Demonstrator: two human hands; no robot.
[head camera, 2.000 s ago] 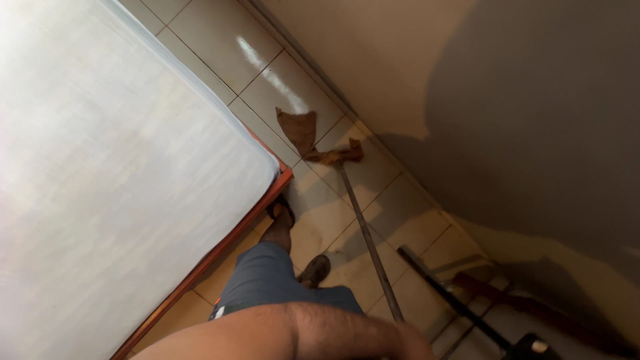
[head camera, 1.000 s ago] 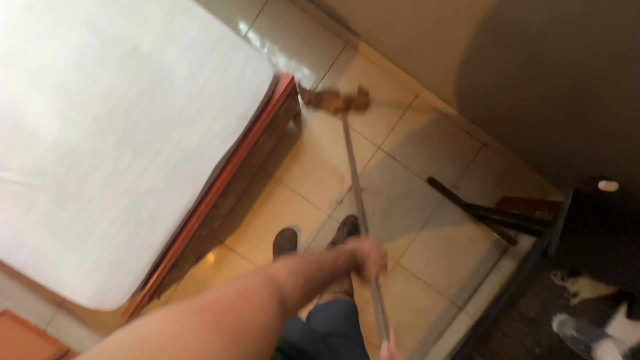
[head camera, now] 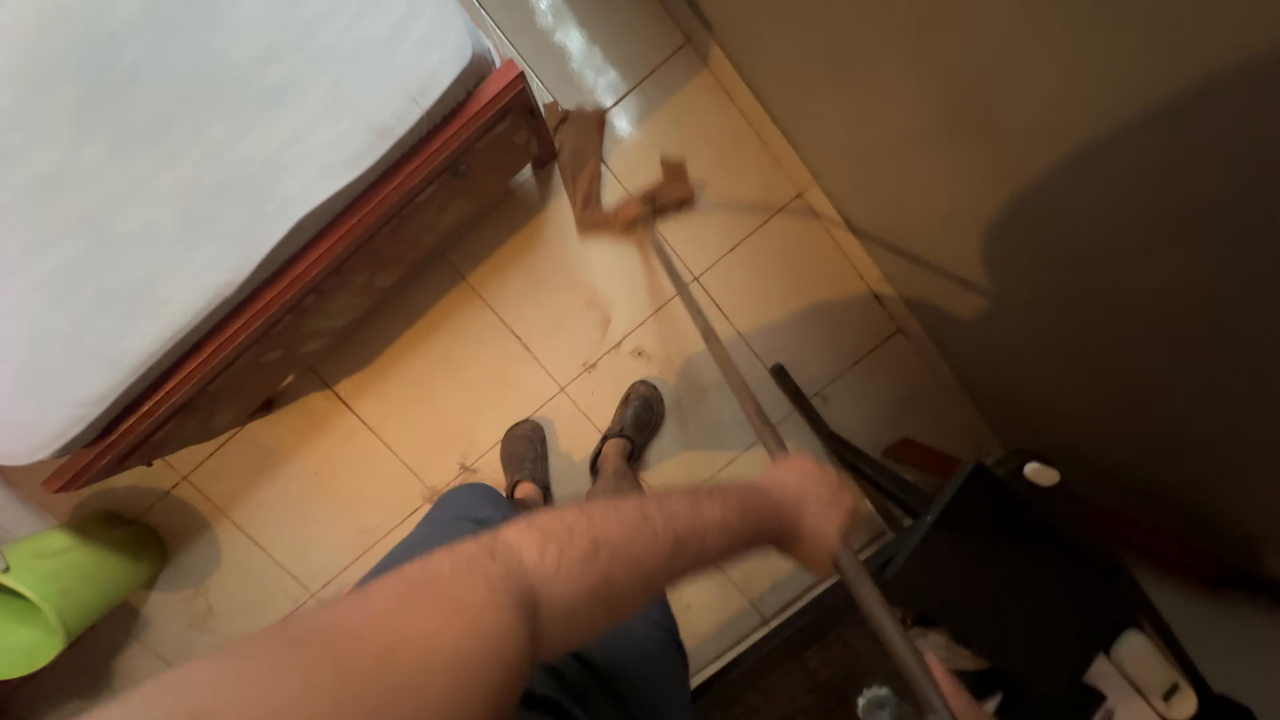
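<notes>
My left hand [head camera: 812,512], blurred, is closed around a long pole [head camera: 725,365] that slants from the lower right up towards the bed corner. Lower on the same pole, my right hand [head camera: 955,688] shows only in part at the bottom edge and appears closed on it. A brown cloth [head camera: 582,170] hangs about the pole's far end and lies on the tiled floor, one part bunched at the tip and another trailing beside the bed's corner. My left forearm crosses above my legs and dark shoes.
A bed with a white mattress [head camera: 200,180] and a reddish wooden frame [head camera: 300,275] stands at left. A green bucket [head camera: 80,590] lies at lower left. Along the right runs a wall [head camera: 900,120]. A black piece of furniture [head camera: 1030,570] and dark bars [head camera: 830,435] are at lower right.
The cloth, bunched by the bed corner a second ago, now trails out in a longer strip. The view has shifted, and the green bucket has come into it.
</notes>
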